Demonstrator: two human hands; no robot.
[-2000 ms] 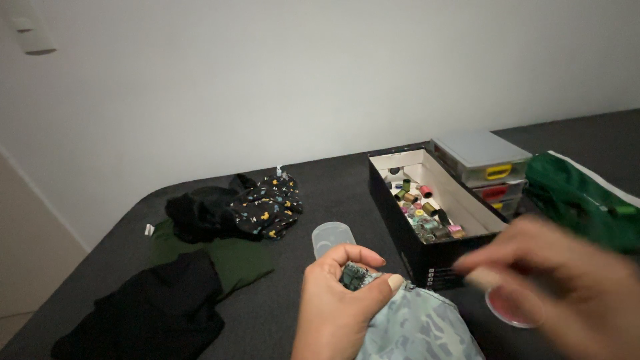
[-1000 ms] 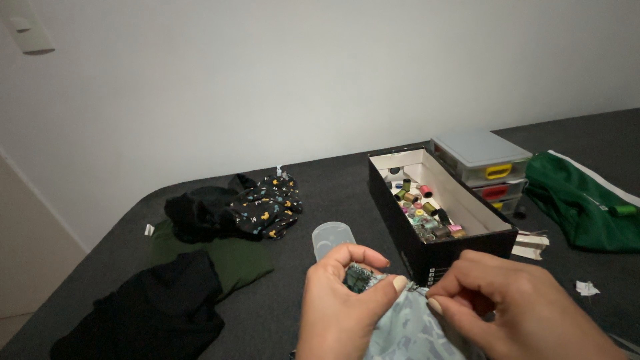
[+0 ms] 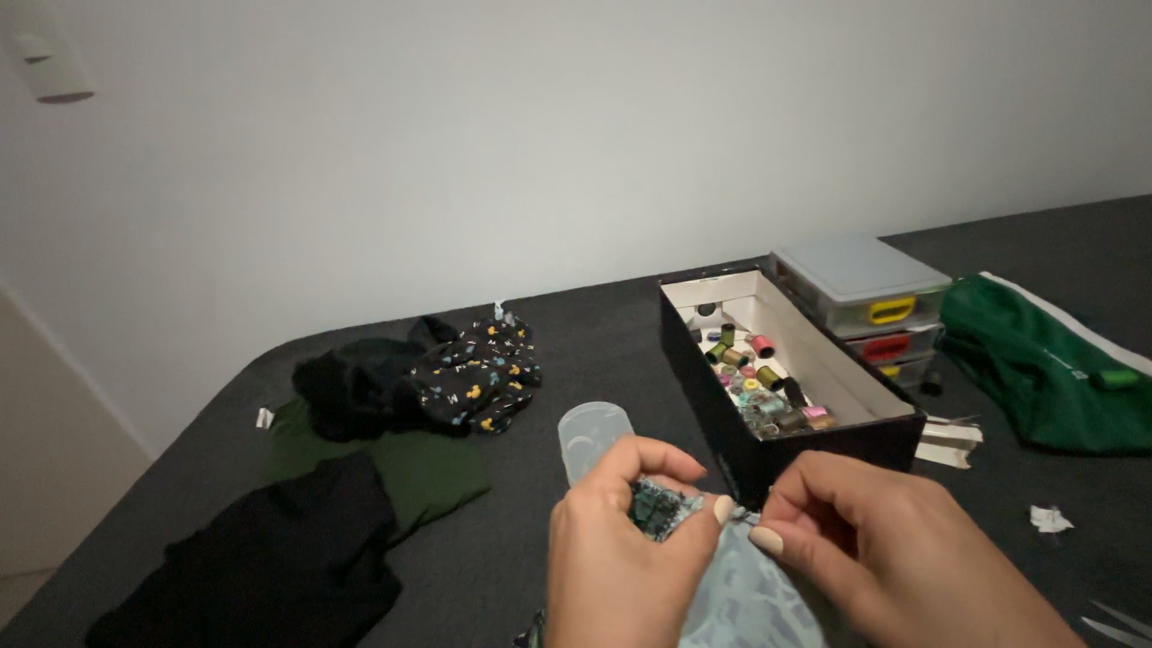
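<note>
My left hand (image 3: 634, 540) pinches the edge of a light grey-green patterned fabric (image 3: 751, 585) between thumb and fingers, with a darker, rough-looking bunched part showing inside its curl. Just to the right, my right hand (image 3: 864, 531) has its thumb and forefinger closed on the same edge, close to the left thumb. Whether a needle or thread is between those fingertips cannot be told. The fabric hangs down below both hands. Behind my left hand lies a translucent plastic container (image 3: 594, 432), partly hidden by the fingers.
Beyond my hands, a black cardboard box (image 3: 810, 436) holds several thread spools. Beside it are stacked plastic drawers (image 3: 859, 270) and a green garment (image 3: 1035, 378) bearing a green spool. Dark garments (image 3: 261, 558) lie left. Scissor blades (image 3: 1116, 625) show at the lower right, near a paper scrap (image 3: 1050, 518).
My right hand, blurred and apart from the fabric two seconds ago, has come in to the fabric edge beside my left hand. The left hand has kept its hold.
</note>
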